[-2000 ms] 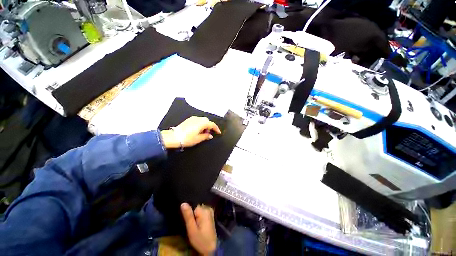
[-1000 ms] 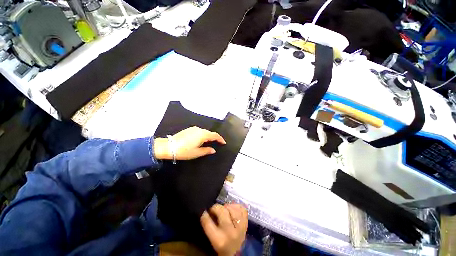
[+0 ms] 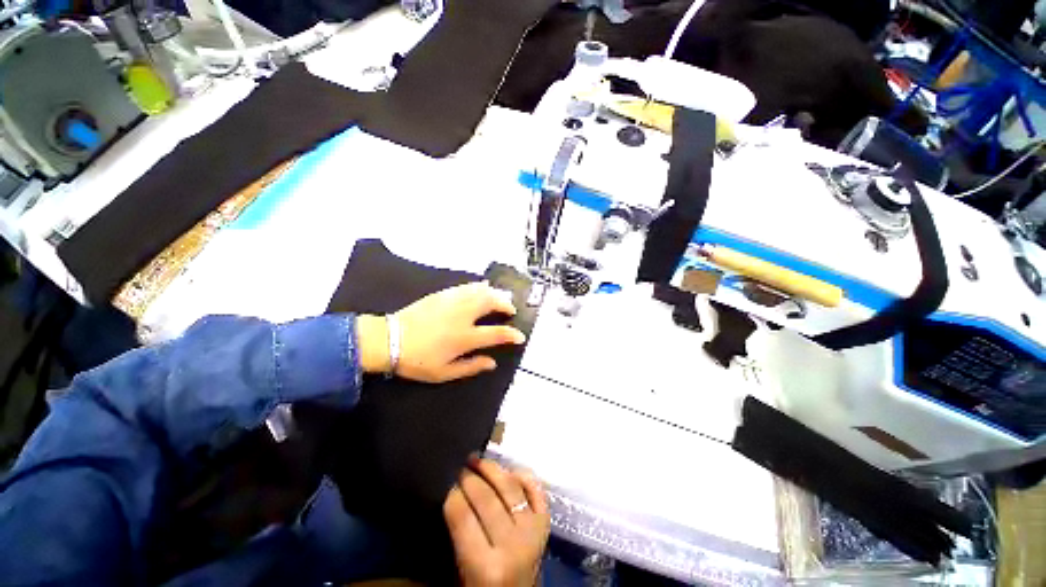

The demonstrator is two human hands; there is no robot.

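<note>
A dark cut panel (image 3: 419,419) lies on the white machine table and hangs over its front edge. Its upper right corner reaches the presser foot and needle (image 3: 537,281). My left hand (image 3: 453,333) lies flat on the panel just before the foot, palm down, fingers a little apart. My right hand (image 3: 496,522), with a ring, holds the panel's lower right edge at the table's front edge; its thumb is hidden. The white sewing machine head (image 3: 780,258) stands to the right of the panel.
Long dark panels (image 3: 212,166) lie at the far left near a grey motor (image 3: 63,109). Dark strips (image 3: 843,476) lie right of the needle. Small dark pieces (image 3: 728,333) lie below the head. A dark band (image 3: 677,195) and wooden-handled tool (image 3: 774,273) are on the head.
The view has shifted, so the machine appears further left. My left hand is nearer the foot. My right hand has come up from the lap side to the panel's right edge by the table edge.
</note>
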